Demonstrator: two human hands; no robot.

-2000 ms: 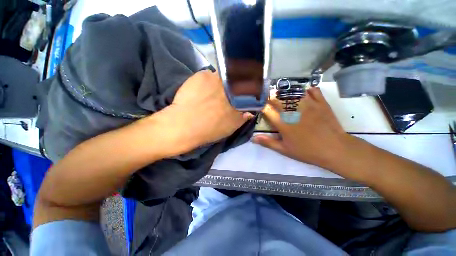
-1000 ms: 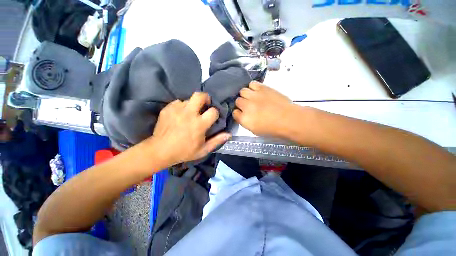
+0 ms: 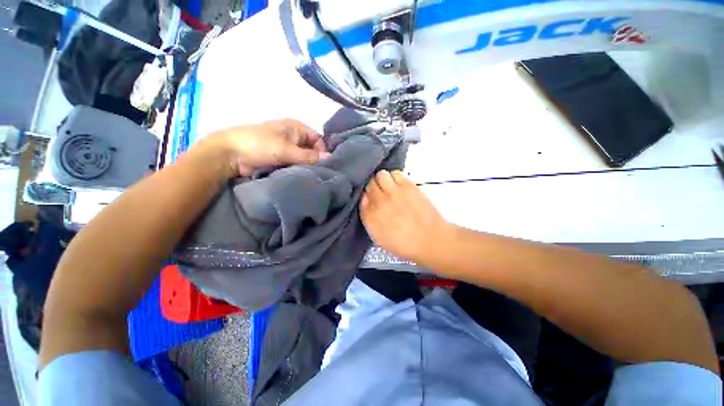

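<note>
A dark grey garment (image 3: 278, 230) lies bunched on the white machine bed and hangs over its front edge toward the lap. Its upper end reaches under the machine head near the needle area. A pale stitch line shows on its lower left part. My left hand (image 3: 278, 149) pinches the cloth at the garment's upper left, thumb and fingers together. My right hand (image 3: 397, 208) grips the garment's right edge just below the needle area, fingers curled. The presser foot and needle (image 3: 390, 131) are small and partly hidden, so their exact contact with the cloth cannot be told.
The white machine head with JACK lettering (image 3: 540, 33) stands at the back. A black smartphone (image 3: 599, 105) lies right of the needle. A measuring tape (image 3: 675, 264) runs along the front edge. A grey motor housing (image 3: 99, 151) is at left, with a red stool (image 3: 184, 297) and blue crate (image 3: 151, 329) below.
My left hand has moved up from the middle of the bundle to its upper left. The bundle has shifted down and right and lies flatter. My right hand stays at the right edge.
</note>
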